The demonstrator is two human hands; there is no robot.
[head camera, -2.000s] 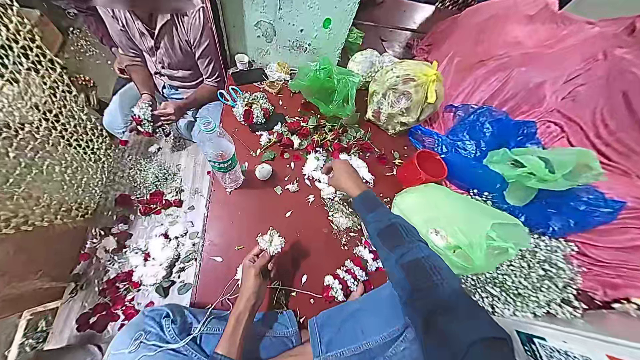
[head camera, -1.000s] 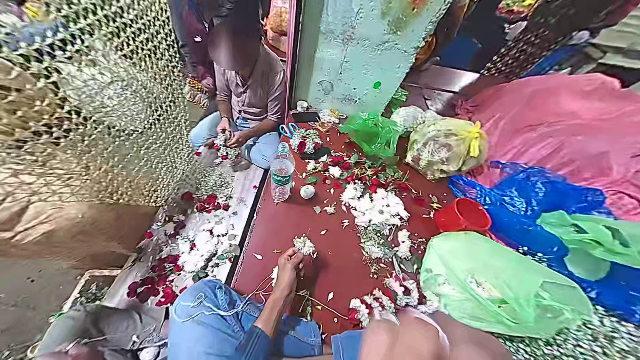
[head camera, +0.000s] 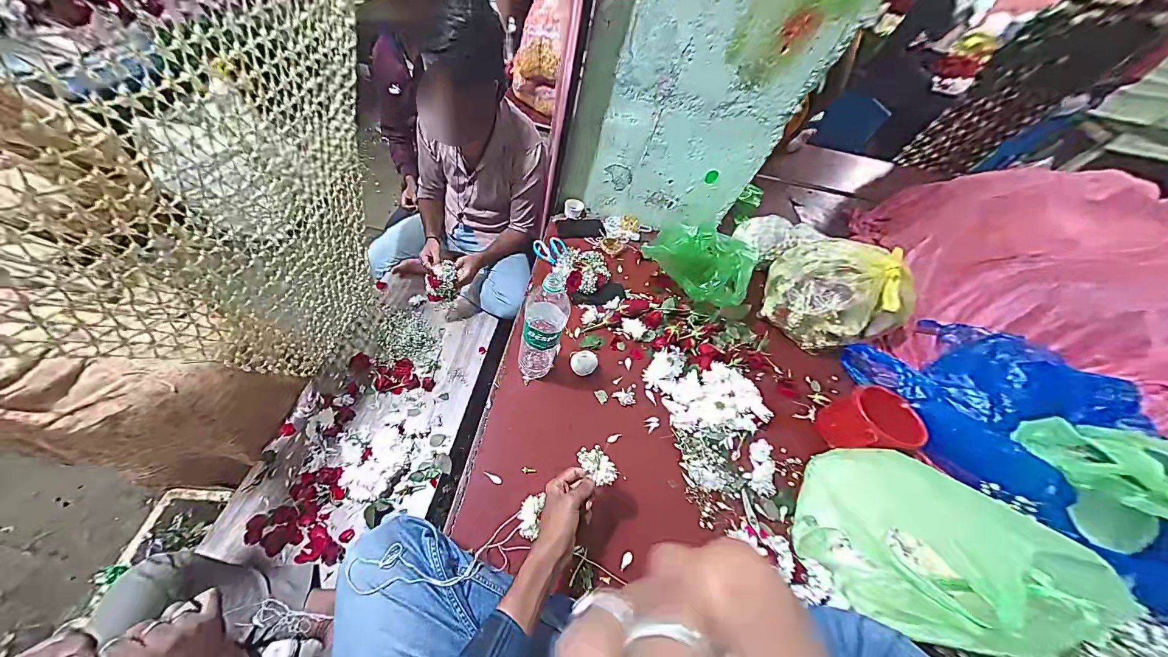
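My left hand (head camera: 566, 497) pinches a small bunch of white flowers (head camera: 598, 465) between thumb and fingertips, above the red tabletop (head camera: 520, 429). A second white flower cluster (head camera: 531, 516) is beside that hand, and white thread (head camera: 433, 577) runs over my jeans. My right hand (head camera: 721, 598) appears as a large blur at the bottom, close to the camera, with white bands beside it; its fingers and anything in them cannot be made out. A flower string in red and white (head camera: 776, 547) lies just beyond it. Loose white flowers (head camera: 716, 397) are heaped farther up the table.
A plastic bottle (head camera: 545, 328), a white ball (head camera: 584, 363) and blue-handled scissors (head camera: 550, 251) are on the table. At right are a red cup (head camera: 871, 420) and a light green bag (head camera: 958, 538). Another person (head camera: 479, 182) sits at upper left. Petals (head camera: 383, 456) cover the lower ledge.
My right hand has left the white flower heap, where it was two seconds ago, and is now low and near the camera. My left hand keeps its bunch. The view has swung left.
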